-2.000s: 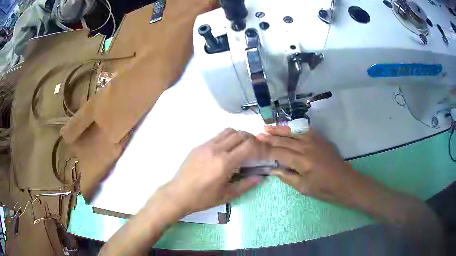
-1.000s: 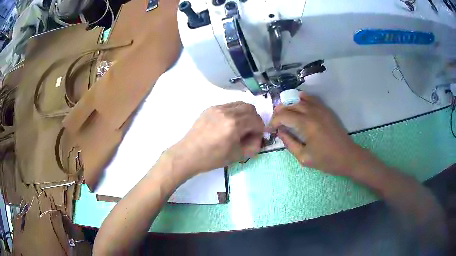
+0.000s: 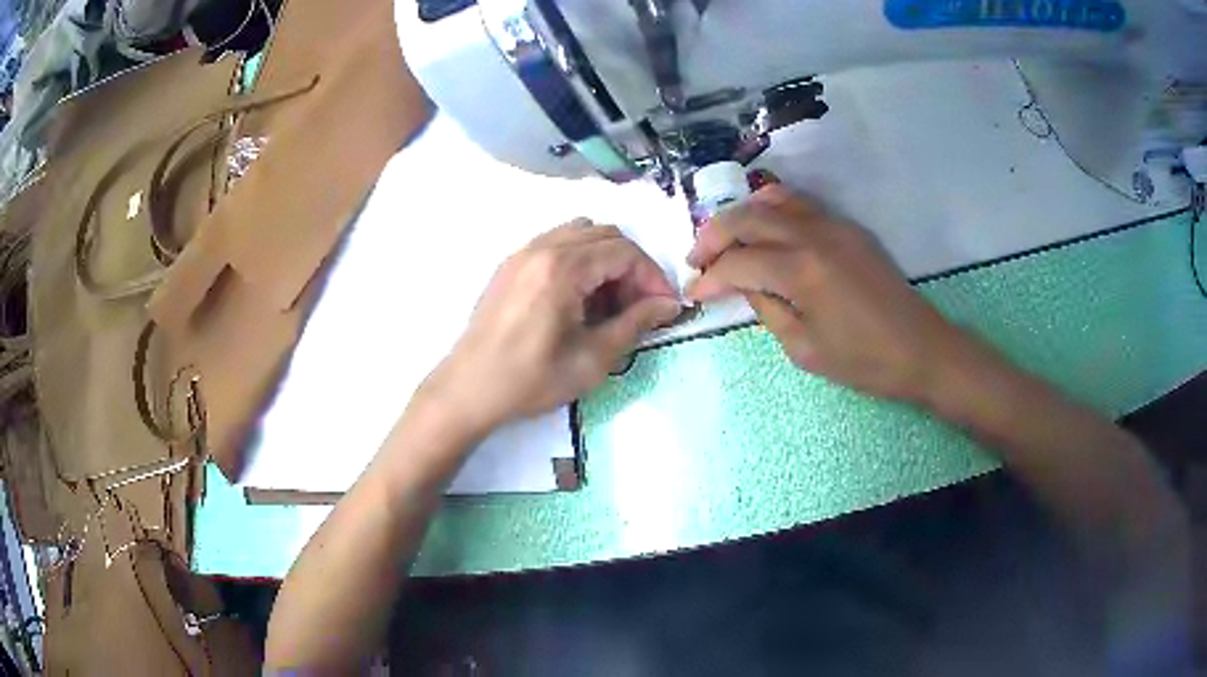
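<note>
A bag panel with a white backing (image 3: 384, 318) lies face down under the sewing machine head; its brown face (image 3: 311, 172) shows folded over at the left. My left hand (image 3: 556, 311) pinches the panel's edge between thumb and finger, left of the presser foot. My right hand (image 3: 807, 284) pinches the same edge, its fingertips almost touching the left ones. The pinched edge is small and mostly hidden by the fingertips. The presser foot (image 3: 708, 143) is just above, partly hidden. A white round piece (image 3: 721, 183) sits beside my right index finger.
The white sewing machine (image 3: 847, 60) fills the top right. The green table (image 3: 741, 423) curves along the front. A stack of brown panels with loop handles (image 3: 99, 370) lies at the left. More brown pieces (image 3: 106, 608) hang at the lower left. Greyish fabric (image 3: 53, 79) is at the upper left.
The view has shifted, so the machine sits higher and further left. My hands have come off the fold beside the needle and now pinch the edge with fingertips together.
</note>
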